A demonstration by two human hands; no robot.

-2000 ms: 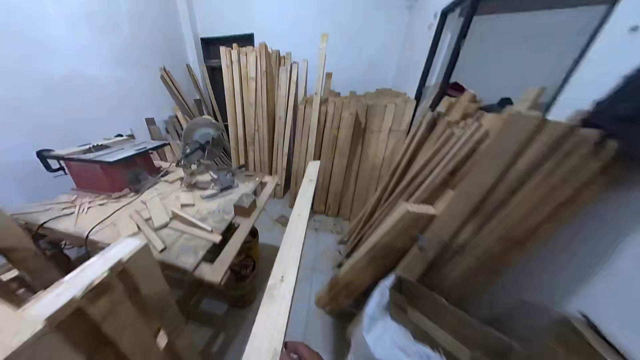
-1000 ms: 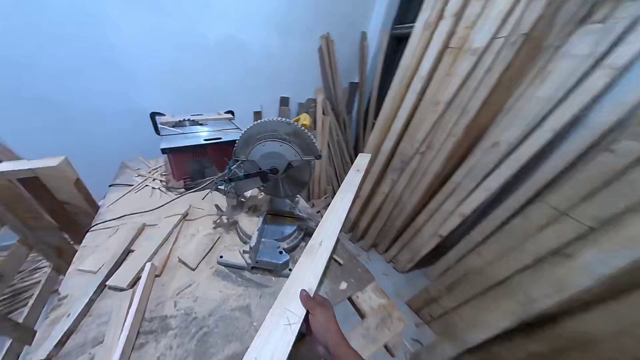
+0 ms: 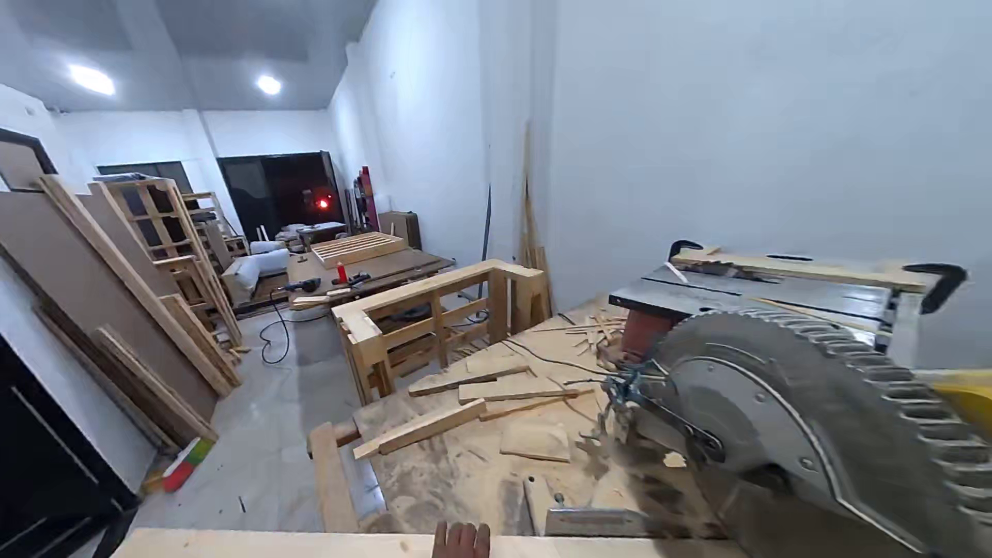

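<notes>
A long pale wooden board (image 3: 256, 545) lies across the bottom edge of the view. My right hand (image 3: 461, 540) is on it, with only the curled fingers showing; the palm and thumb are hidden below the frame. My left hand is out of view. Beyond the board, a miter saw with a large toothed circular blade (image 3: 814, 403) fills the lower right, close by. Its metal fence (image 3: 593, 521) shows just past the board. Wood offcuts (image 3: 422, 428) and a flat small piece (image 3: 535, 440) rest on the dusty worktable (image 3: 434, 484).
A table saw (image 3: 759, 291) with a clamped wooden strip stands behind the blade. A wooden frame (image 3: 434, 298) stands beyond the worktable. Farther back is a second table (image 3: 380, 271) with power tools. Boards and panels (image 3: 116, 287) lean at the left; a cable (image 3: 283, 337) trails on the floor.
The view has swung far left. The board, earlier pointing away from me, now lies crosswise at the bottom. The saw blade is much closer, and the stacked lumber has left view.
</notes>
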